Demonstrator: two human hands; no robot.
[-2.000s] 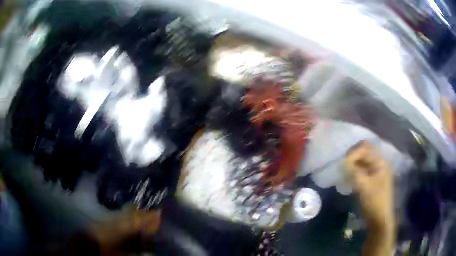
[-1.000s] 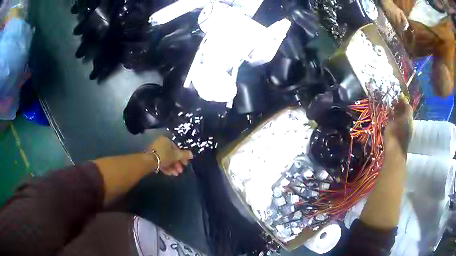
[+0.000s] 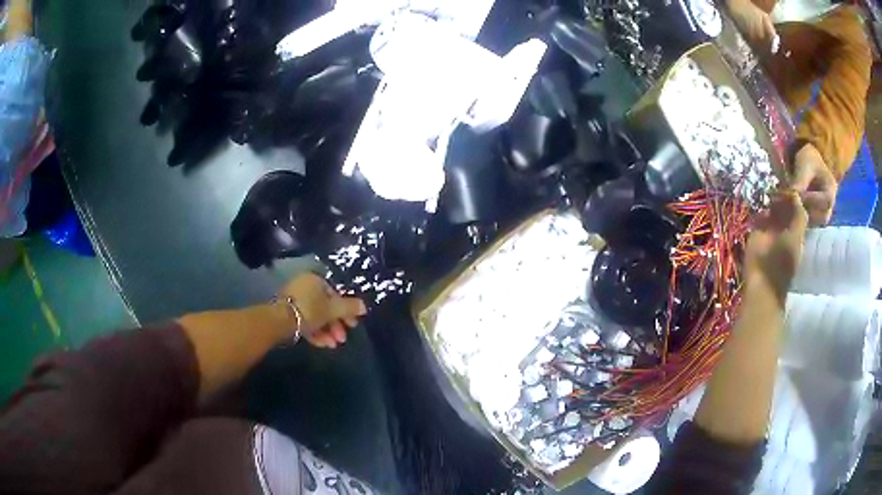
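My left hand (image 3: 325, 309) rests with curled fingers at the connector terminals (image 3: 360, 259), at the end of the black cable leads (image 3: 426, 416). Whether it pinches a lead is unclear. My right hand (image 3: 777, 237) is at the far end of the red-orange lead wires (image 3: 711, 329), its fingertips pinched by another person's hand; what it holds is too small to tell. The open cardboard carton (image 3: 455, 372) holds small white round parts (image 3: 513, 309) and small wired components (image 3: 551, 396). A black cup (image 3: 274, 218) lies beyond my left hand.
White housings (image 3: 416, 106) are piled at the back centre among black cups (image 3: 542, 135). A second carton (image 3: 711, 106) stands at the back right. White stacked cups (image 3: 832, 319) are at the right, a white round piece (image 3: 626, 464) by the carton corner. Another person's hand (image 3: 815, 184) reaches in from the right.
My right hand has moved slightly up, and its fingertips now show above the wires. The other person's arm has come down beside it. My left hand has hardly moved.
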